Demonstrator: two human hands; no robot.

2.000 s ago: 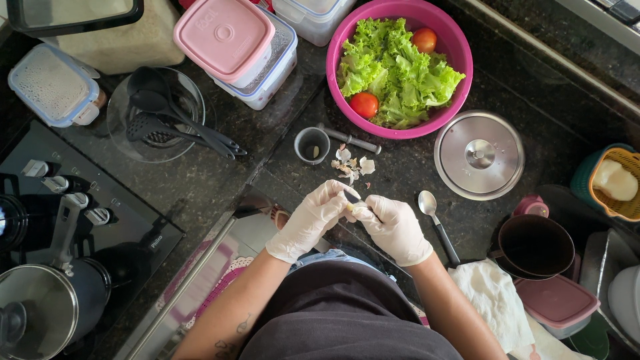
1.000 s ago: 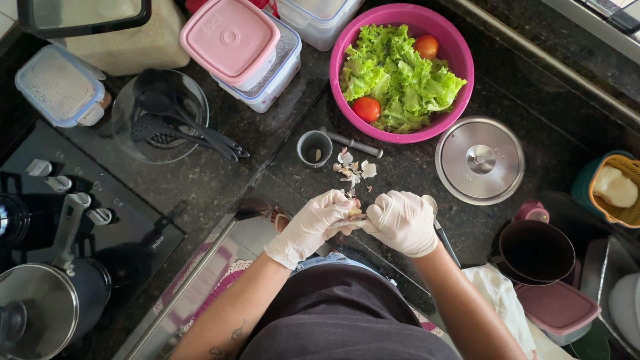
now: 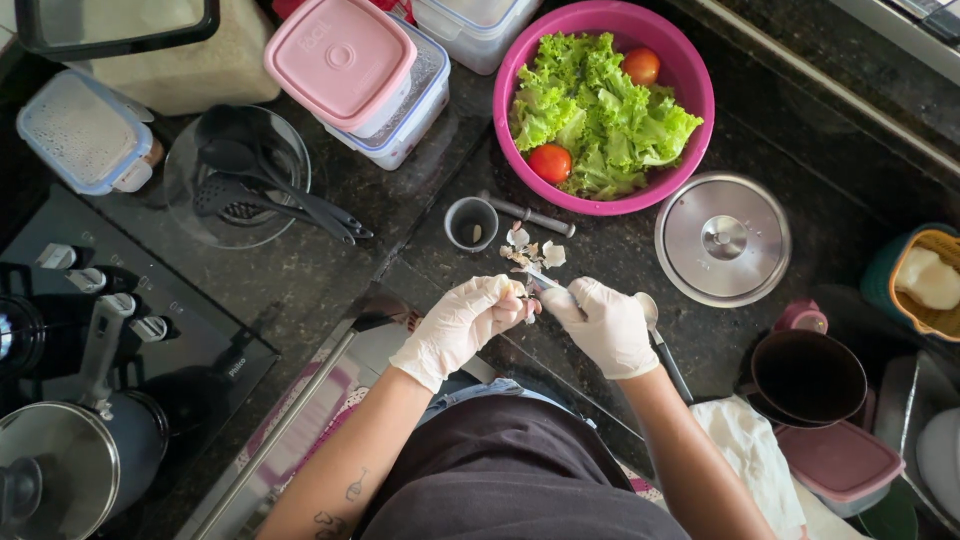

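Both hands wear white gloves. My left hand (image 3: 466,324) pinches a small garlic clove (image 3: 514,288) between its fingertips. My right hand (image 3: 604,322) is closed on a small knife, its blade (image 3: 541,279) pointing up and left beside the clove. Reddish peel (image 3: 532,307) hangs by the left fingertips. Just above the hands, garlic skins (image 3: 534,251) lie on the dark stone counter. Behind them stands a grey mortar cup (image 3: 471,224) with a clove inside, and a grey pestle (image 3: 528,215) lies to its right. A spoon (image 3: 660,341) rests right of my right hand.
A pink bowl (image 3: 705,142) holds lettuce and tomatoes; a steel lid (image 3: 723,238) lies beside it. Stacked containers (image 3: 341,64) and a glass bowl (image 3: 180,217) with black utensils stand at upper left. The cooktop (image 3: 202,330) bears a lidded pot (image 3: 60,465). A dark mug (image 3: 808,377) and cloth (image 3: 750,457) are at right.
My right hand has moved a little away from my left, and the knife blade now shows between them. Reddish peel now shows at the left fingertips.
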